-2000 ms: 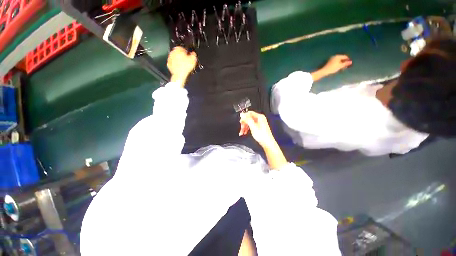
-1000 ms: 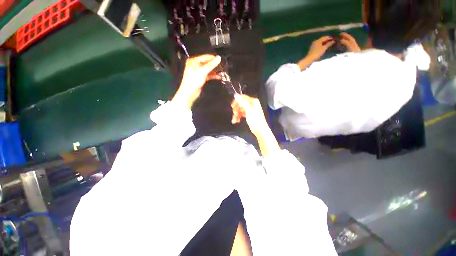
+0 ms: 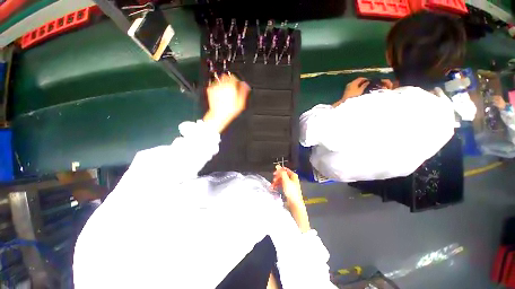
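Observation:
A black tray (image 3: 270, 124) with shallow pockets lies on the green belt in front of me. Several units with upright wire clip handles (image 3: 275, 44) fill its far pockets. My left hand (image 3: 226, 100) is over the tray's left column, just below the nearest clip handles; it is blurred, and whether it holds anything is hidden. My right hand (image 3: 289, 185) is by the tray's near right corner, with its fingers closed on a small binder clip (image 3: 280, 163) whose thin wires stick up.
A phone-like device (image 3: 151, 35) on a dark arm stands above the green belt (image 3: 101, 124) at left. A person in a white coat (image 3: 375, 135) works at right, near a black crate (image 3: 437, 183). Red-orange trays (image 3: 384, 8) lie at the far side.
My hands, close together over the tray a second ago, are now apart. My right hand is back at the near edge. The view has shifted, and the other person's head now shows.

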